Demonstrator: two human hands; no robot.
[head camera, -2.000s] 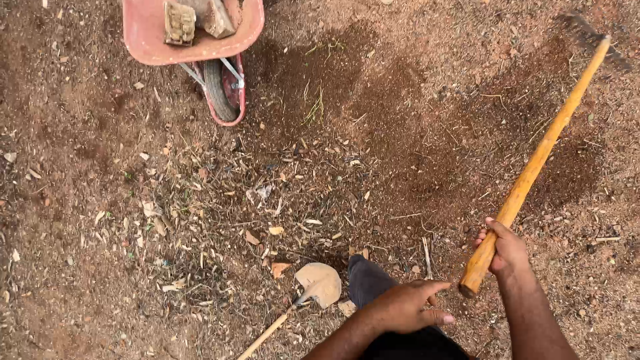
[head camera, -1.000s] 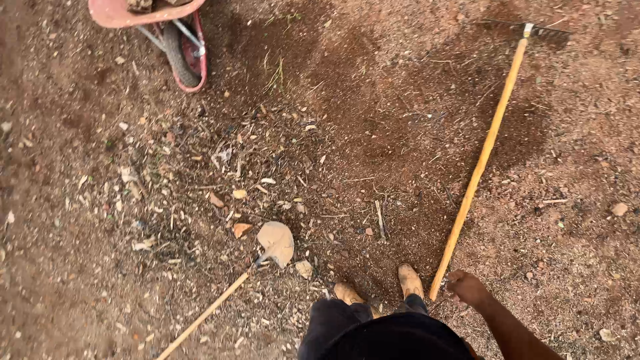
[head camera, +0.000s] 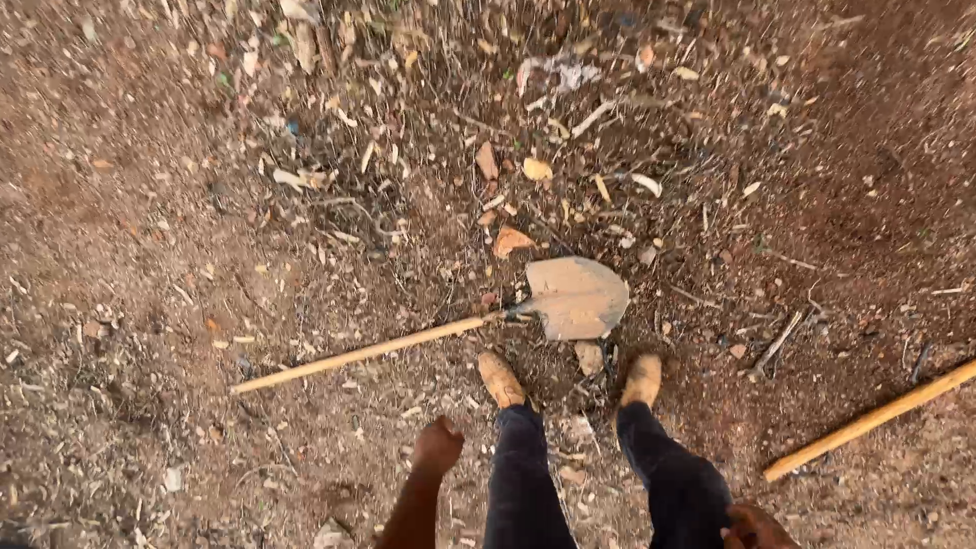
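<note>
A shovel with a wooden handle (head camera: 366,353) and a dirt-coated metal blade (head camera: 579,297) lies on the ground just ahead of my boots. My left hand (head camera: 439,444) hangs below the handle, loosely curled, apart from it and with nothing visible in it. At the bottom edge, partly cut off, my right hand (head camera: 755,528) is beside my right leg and holds nothing that I can see. To its upper right lies the wooden handle of a rake (head camera: 869,419), untouched; the rake's head is out of view.
My tan boots (head camera: 501,379) stand on dirt with a stone (head camera: 589,357) between them, near the shovel blade. Wood chips, twigs and brick pieces (head camera: 512,241) litter the soil. A thicker stick (head camera: 778,343) lies between my right boot and the rake handle.
My right hand has let go of the rake, which now lies on the ground. My left hand has come into view. The view has shifted toward the shovel, and the wheelbarrow is out of frame.
</note>
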